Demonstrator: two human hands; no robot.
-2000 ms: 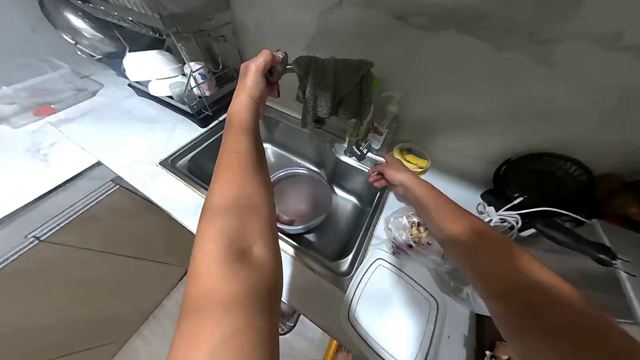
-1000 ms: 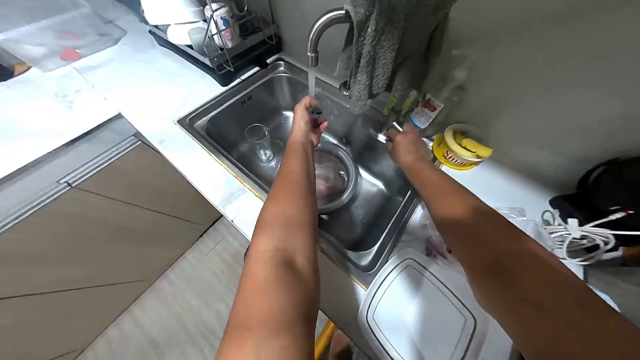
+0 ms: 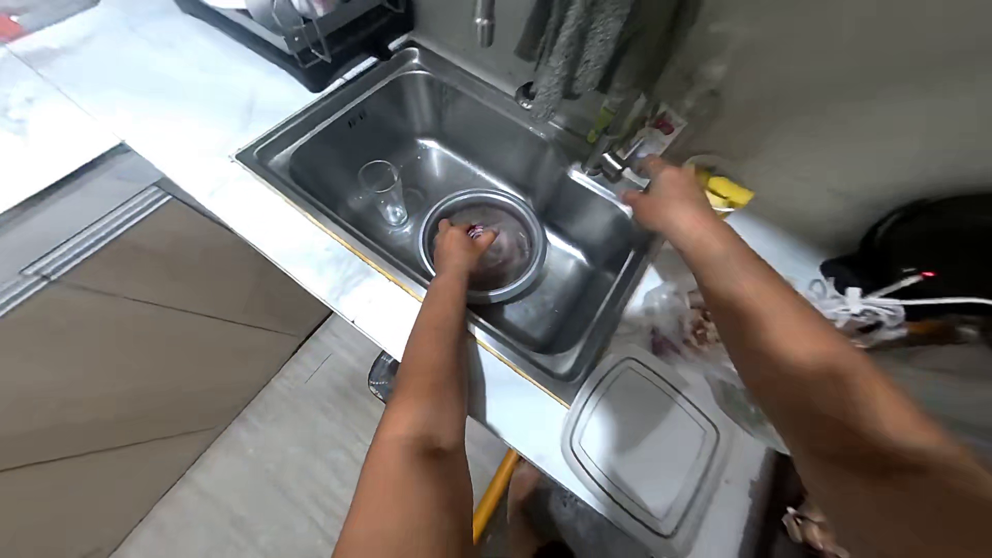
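Note:
My left hand [image 3: 460,246] is over the left side of a round metal bowl [image 3: 535,267] in the stainless steel sink [image 3: 341,167]. Its fingers are around something small and reddish, partly hidden, above cloudy liquid. My right hand [image 3: 668,195] is at the faucet lever [image 3: 614,164] on the sink's right rear rim; whether its fingers grip the lever is unclear. A clear drinking glass [image 3: 386,194] stands in the sink left of the bowl. The faucet spout [image 3: 484,23] hangs above the back rim, with no stream visible below it.
Grey towels [image 3: 589,50] hang behind the sink. A dish rack [image 3: 310,46] stands at the back left. On the right lie a square plastic lid [image 3: 647,442], a clear bag of food pieces [image 3: 690,325], a yellow container [image 3: 725,194], white cables [image 3: 860,310] and a black pan [image 3: 938,240].
My left hand has moved from under the running spout down to the bowl. The water stream seen a second ago is gone. My right hand remains by the faucet lever.

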